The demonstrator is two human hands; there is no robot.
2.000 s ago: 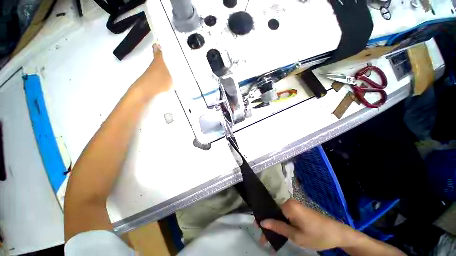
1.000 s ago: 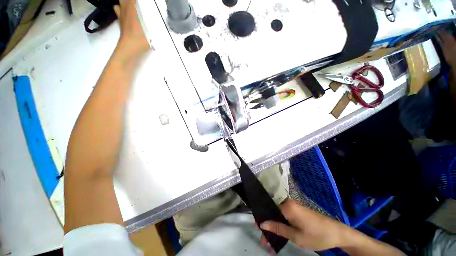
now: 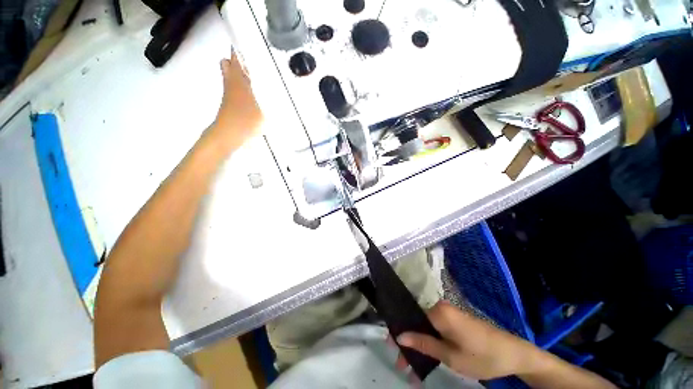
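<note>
A flat black fabric strip point(image 3: 391, 292) runs up from my right hand over the table's front edge. It narrows into the small metal folder point(image 3: 347, 199) in front of the needle area. My right hand point(image 3: 448, 342) grips the strip below the table edge. My left hand point(image 3: 242, 95) is left of the white sewing machine head point(image 3: 448, 53), its fingers partly hidden behind the head, so I cannot tell whether it holds anything. Folded black strap point(image 3: 171, 34) lies piled at the back left.
Red-handled scissors point(image 3: 561, 131) lie right of the needle area, near a black bar point(image 3: 476, 128) and a yellow-red tool point(image 3: 435, 143). Blue tape point(image 3: 64, 201) is on the left of the table. A blue crate point(image 3: 486, 273) stands below at the right. A black band point(image 3: 541, 38) drapes over the machine.
My left hand went to the back-left pile one second ago and is now back beside the machine head. The piled strap has shifted. My right hand still grips the strip in nearly the same place.
</note>
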